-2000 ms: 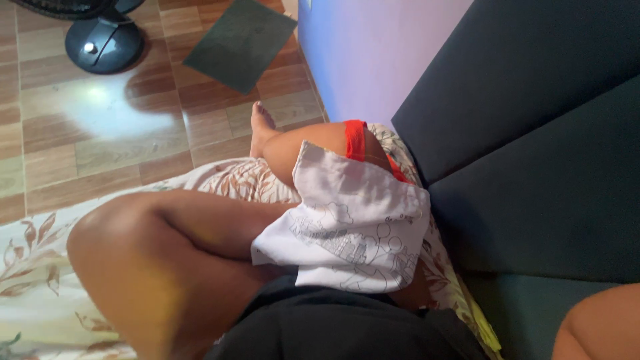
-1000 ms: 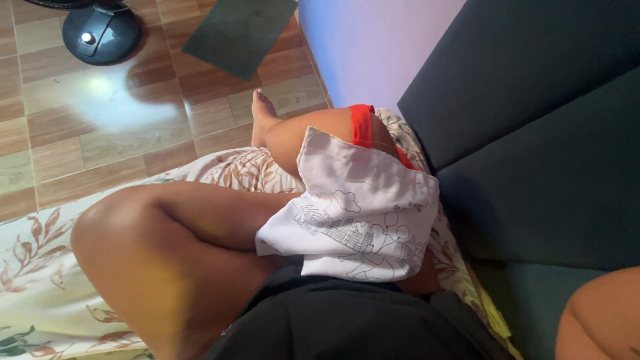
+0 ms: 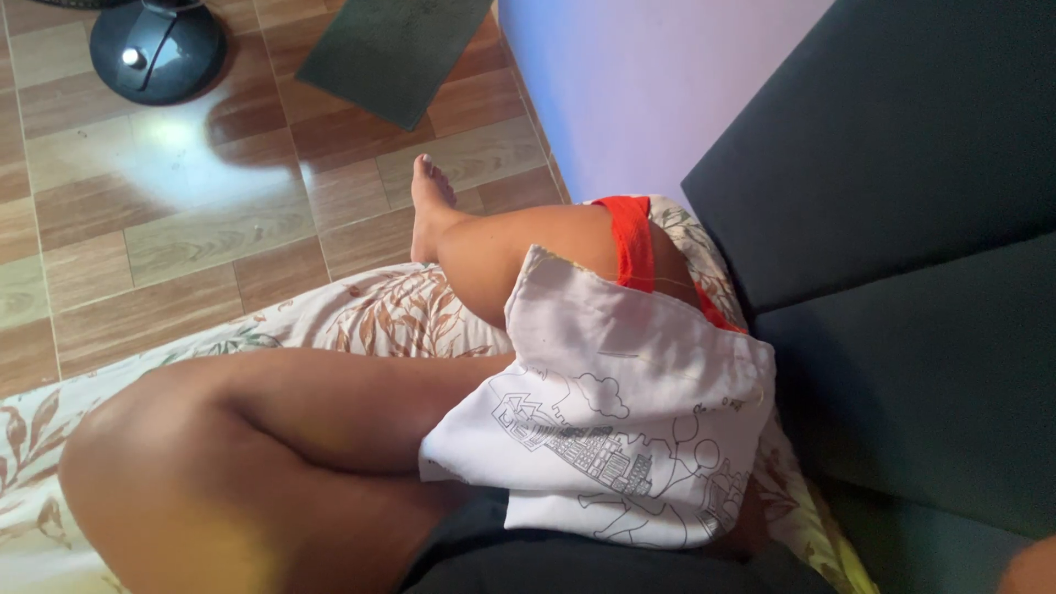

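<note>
A white cloth with printed line drawings (image 3: 610, 396) lies draped over my lap and one leg, partly folded. A loose pale thread runs along its upper edge. Beside that edge, a red fabric band (image 3: 631, 243) crosses the bent leg. Neither of my hands can be made out. A bit of skin shows at the bottom right corner, but which body part it is cannot be told.
I sit on a bed with a leaf-patterned sheet (image 3: 396, 318). A dark padded headboard (image 3: 874, 157) stands at the right, next to a pale wall (image 3: 643, 82). On the tiled floor (image 3: 206, 239) are a dark mat (image 3: 396, 58) and a round black fan base (image 3: 157, 54).
The skin at the bottom right corner shows less than before. The cloth remains draped over my lap.
</note>
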